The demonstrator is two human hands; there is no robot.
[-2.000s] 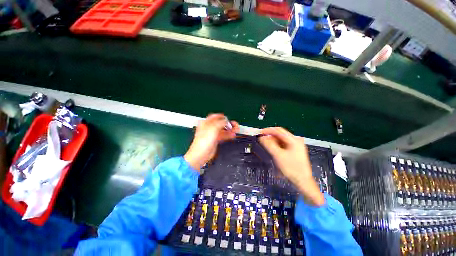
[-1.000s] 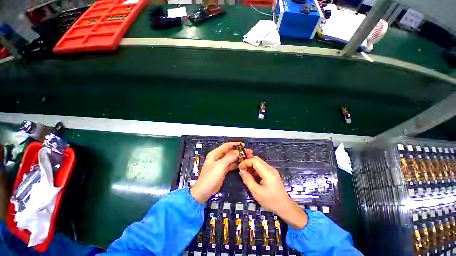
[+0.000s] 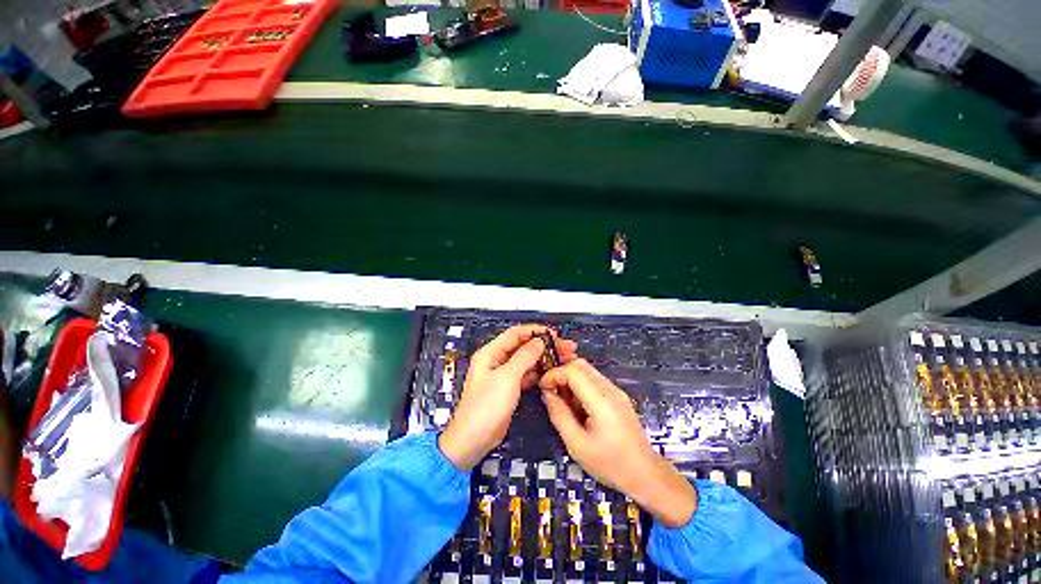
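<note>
A small dark and gold camera module [image 3: 548,351] is held upright between the fingertips of both hands, above the black blister tray [image 3: 708,331]. My left hand [image 3: 494,388] pinches it from the left, and my right hand [image 3: 594,422] touches its lower end from the right. The fingers partly hide it. The tray's lower half holds a row of modules with gold strips [image 3: 545,525]. One more module [image 3: 449,371] lies in a pocket at the tray's upper left. My forearms and sleeves cover part of the tray.
Two modules lie on the green conveyor [image 3: 377,194] beyond the pale rail. A red bin [image 3: 154,394] with white scrap stands at left. Stacked clear trays [image 3: 862,445] stand at right. An orange-red divided tray [image 3: 217,80] and a blue device [image 3: 685,46] are across the belt.
Two seconds ago my hands were apart near the tray's far edge; they have since met around the module over the tray. Since one second ago, the belt modules have shifted slightly right.
</note>
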